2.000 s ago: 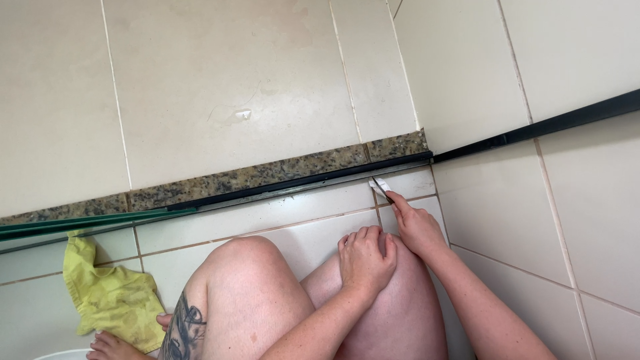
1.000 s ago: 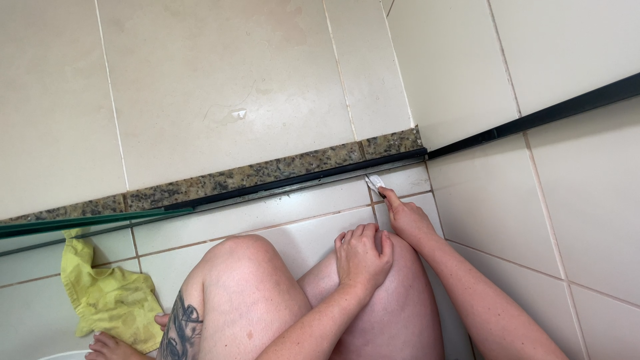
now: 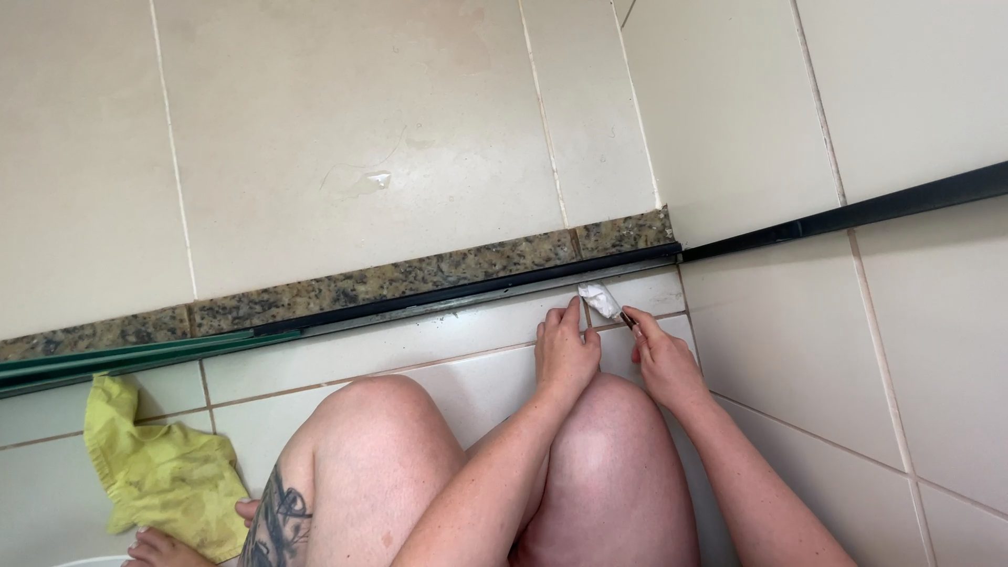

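My right hand (image 3: 660, 350) grips the thin dark handle of a small tool, whose far end is wrapped in or covered by a crumpled white material (image 3: 600, 301). That end rests at the floor tiles just below the black metal track (image 3: 472, 293). My left hand (image 3: 565, 342) lies close beside it on the left, fingertips by the tile edge under the track, holding nothing that I can see. The wrapped part is between the two hands, and the tool's tip is hidden.
A speckled granite sill (image 3: 378, 279) runs behind the track, with green-edged glass (image 3: 142, 350) at its left. A stained yellow cloth (image 3: 169, 472) lies at the lower left, near a foot and a white rim (image 3: 90, 561). A tiled wall (image 3: 787, 339) bounds the right side.
My left hand has left my right knee and moved forward to the floor beside the tool. More of the white material at the tool's end shows now.
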